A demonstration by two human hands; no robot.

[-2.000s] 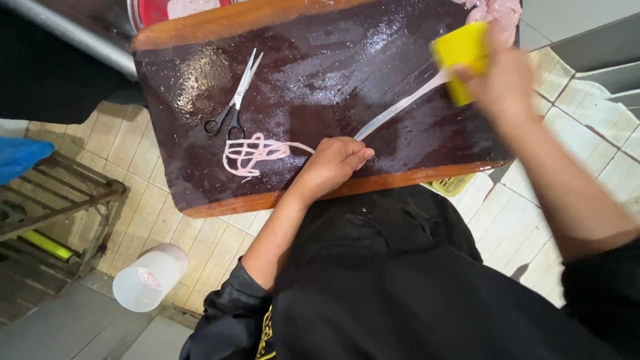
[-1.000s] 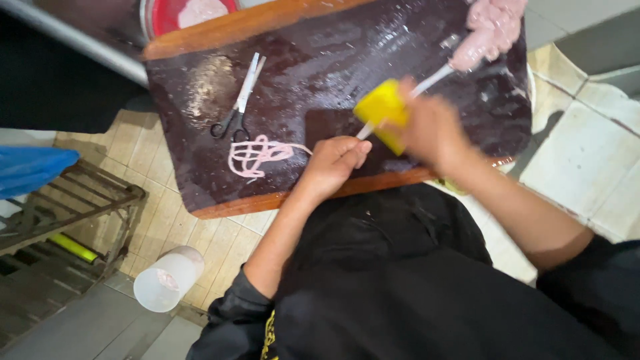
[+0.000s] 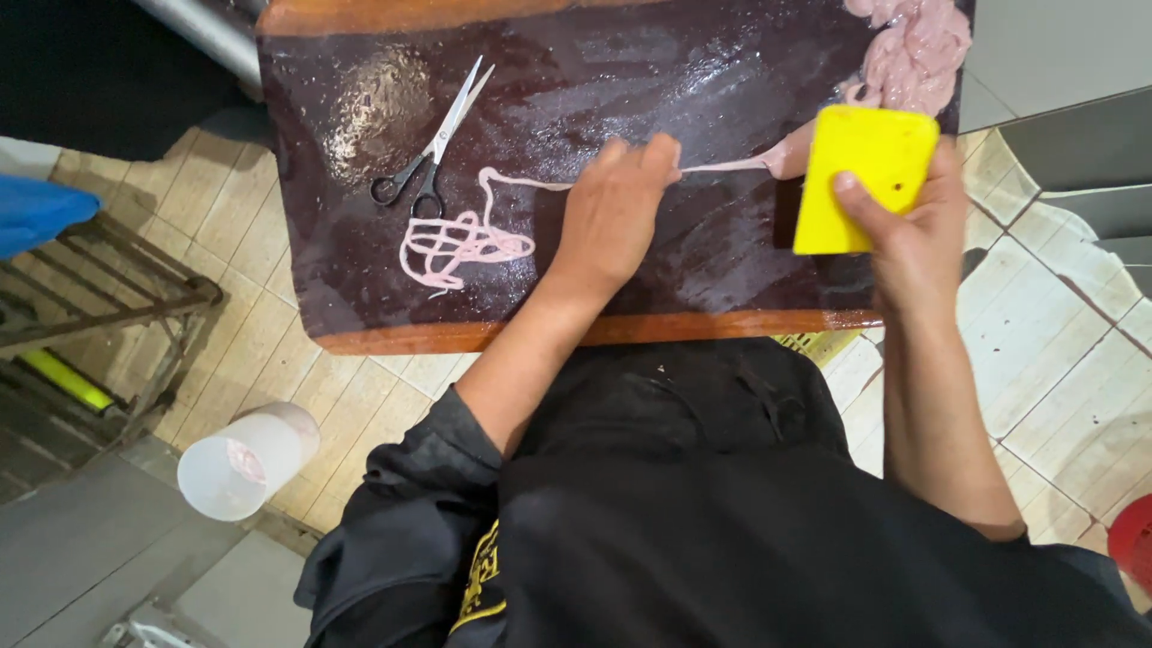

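Note:
My left hand (image 3: 616, 211) pinches a thin pink casing-like strand (image 3: 729, 166) over the middle of a dark board (image 3: 702, 261) with orange-brown edges. To the right, my right hand (image 3: 918, 225) holds a flat yellow plastic scraper (image 3: 864, 180), thumb on its face. The strand runs from my left fingers to a thicker pink part partly hidden behind the scraper. A wet pink heap (image 3: 918, 54) lies at the board's top right corner. On the left, a flattened narrow strand lies in loops (image 3: 459, 247), joined to the length under my left hand. Scissors with black handles (image 3: 441, 135) lie above the loops, blades slightly apart.
A translucent plastic container (image 3: 243, 463) with pink residue is on the tiled floor, lower left. A rusty metal rack (image 3: 117, 306) with a blue bag (image 3: 40, 216) stands at the left. A red object (image 3: 1132, 540) shows at the right edge, and a yellow-green crate (image 3: 819, 345) below the board.
My left hand has moved up and right from the board's near edge, drawing the strand along. The scraper swept left toward my left hand, then returned right in my right hand.

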